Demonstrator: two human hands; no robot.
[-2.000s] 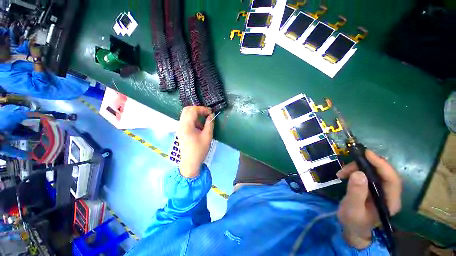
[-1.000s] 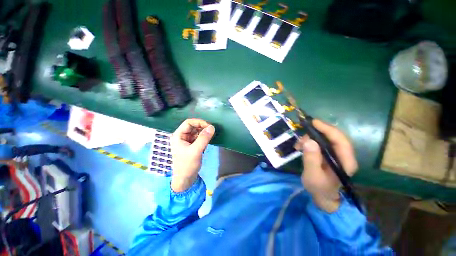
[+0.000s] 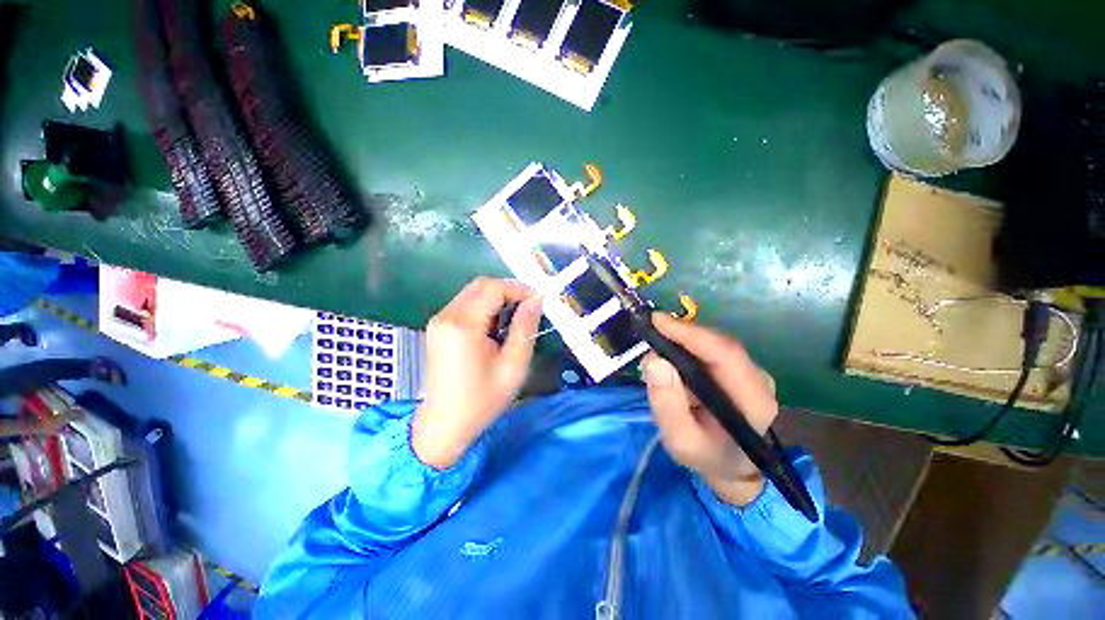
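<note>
A white carrier strip (image 3: 525,252) lies at an angle on the green mat in front of me. It bears several dark LCD modules (image 3: 534,199) with orange-gold flex tails (image 3: 623,223) along its far right edge. My right hand (image 3: 713,406) grips a black soldering iron (image 3: 725,418). Its tip is over the middle of the strip; contact cannot be told. My left hand (image 3: 475,366) is at the strip's left edge, fingertips pinched on a small dark part (image 3: 504,320). A thin silvery strand shows by the fingertips.
Ribbed dark bundles (image 3: 282,139) lie left, beyond them a green-black object (image 3: 55,184). More modules on white strips (image 3: 560,80) lie at the back. At right are a tape roll (image 3: 945,107), a tan board (image 3: 903,291) with wire bits, and black cables. A grid sheet (image 3: 353,361) is below the bench edge.
The view has shifted right, bringing the tape roll and board into view. My left hand has moved closer to the strip. The iron tip has moved from the flex tails to over the modules.
</note>
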